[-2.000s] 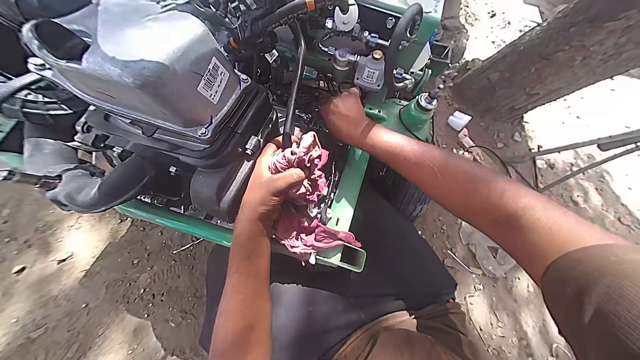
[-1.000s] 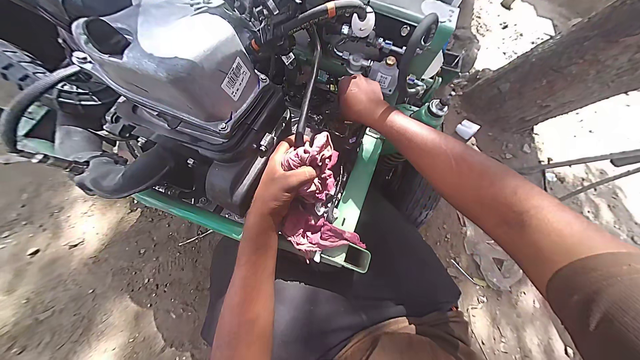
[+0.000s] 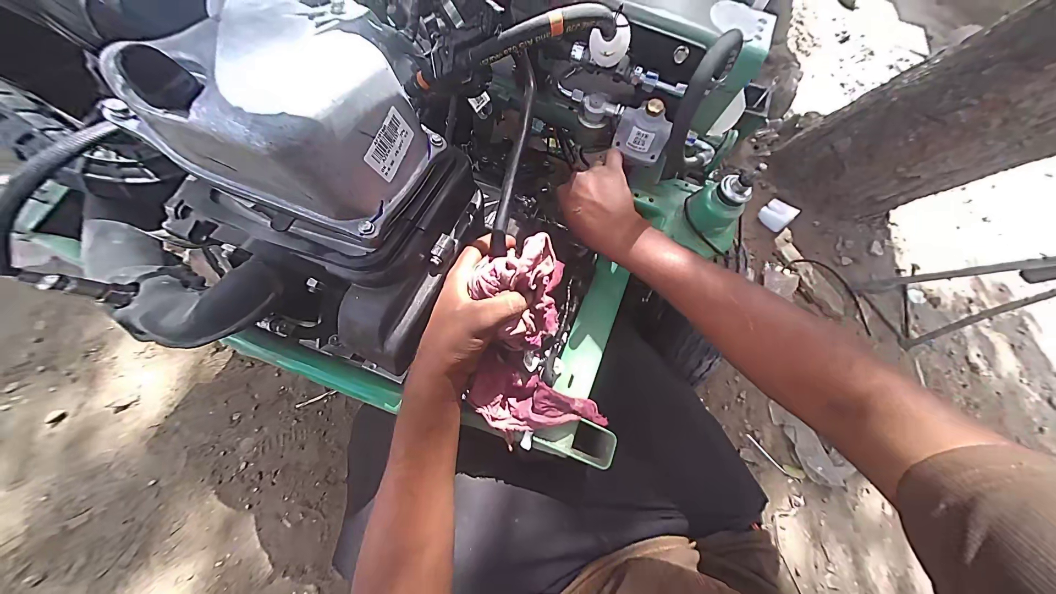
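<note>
My left hand (image 3: 474, 309) is closed around a crumpled pink rag (image 3: 528, 289), whose lower end hangs over the corner of a green metal frame (image 3: 590, 338). The lower end of a thin black pipe (image 3: 518, 157) meets the top of this hand. My right hand (image 3: 602, 198) reaches down among the engine parts, just below a small silver metal block with a brass cap (image 3: 643, 134); its fingertips are partly hidden, and whether they hold anything cannot be told. To the left of both hands stands a silver engine cover (image 3: 289, 107) above a black plastic housing (image 3: 404, 289).
A green cylindrical part with a metal top (image 3: 716, 213) is beside my right forearm. A thick tree trunk (image 3: 916, 115) stands at the right, near thin metal rods (image 3: 973, 272). A black corrugated hose (image 3: 33, 177) curves at the left. Stones and litter lie on the dirt ground (image 3: 124, 429).
My left hand keeps hold of the pink rag, and my right hand stays among the parts by the metal block. Nothing else has plainly moved.
</note>
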